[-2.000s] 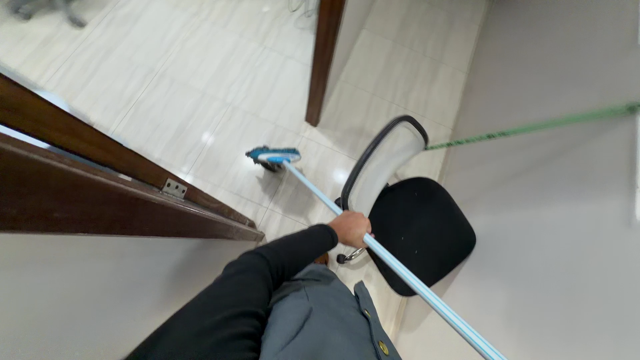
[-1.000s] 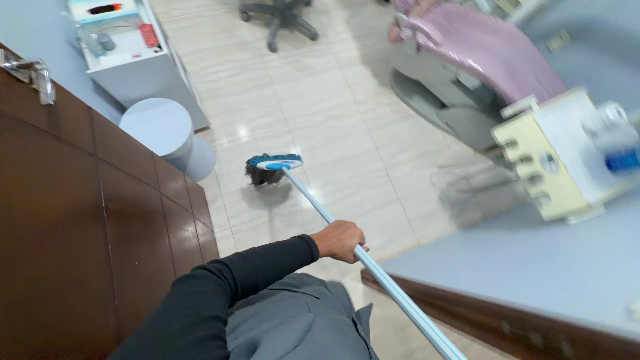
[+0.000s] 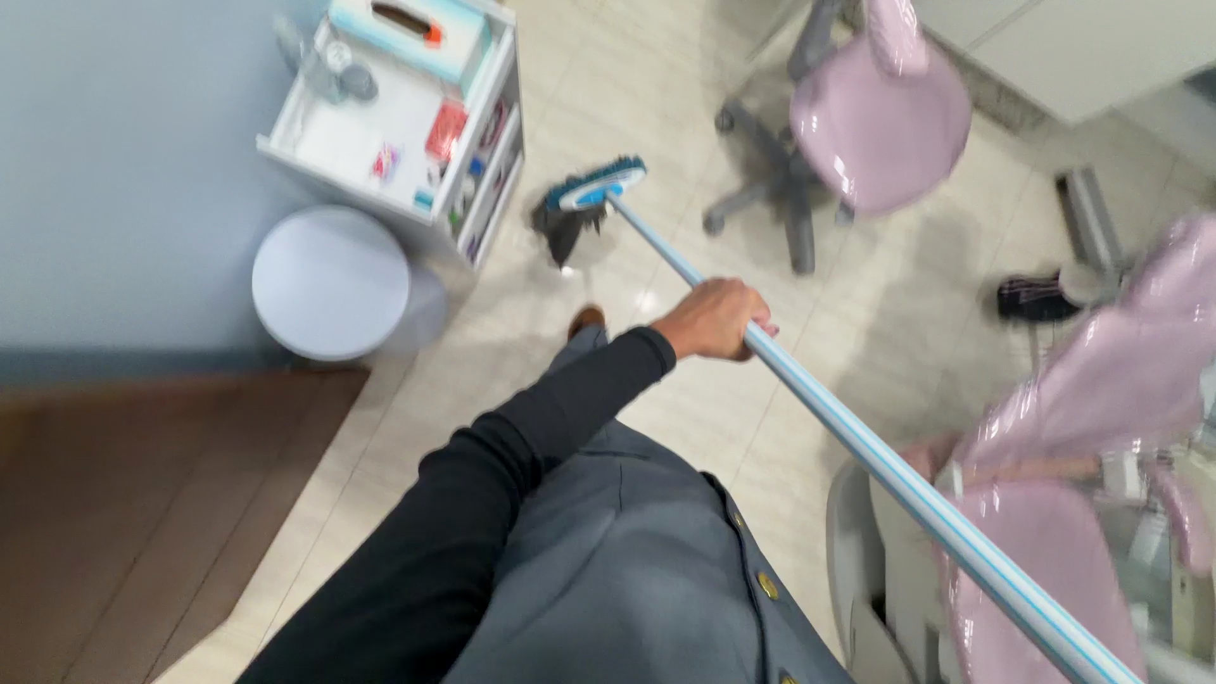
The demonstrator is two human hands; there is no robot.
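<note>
My left hand (image 3: 717,319), in a black sleeve, is closed around the light blue and white striped pole of a floor mop (image 3: 600,185). The pole slants from the lower right of the head view up to the mop's blue and white head. Dark strands or fluff hang from the mop's head, over the pale tiled floor (image 3: 380,446). Whether the mop's head touches the floor cannot be told. The pole's upper end runs out of the frame at the bottom right. My right hand is not in view.
A white cart (image 3: 356,142) with a tissue box (image 3: 418,36) and a round white bin (image 3: 331,283) stand at the left, near a brown door (image 3: 171,513). A pink wheeled stool (image 3: 879,119) is at the upper right. A pink dental chair (image 3: 1045,570) and a dark foot pedal (image 3: 1035,296) lie at the right.
The view has moved from a doorway beside a black chair into the room with the pink dental chair. My left hand has kept hold of the pole throughout.
</note>
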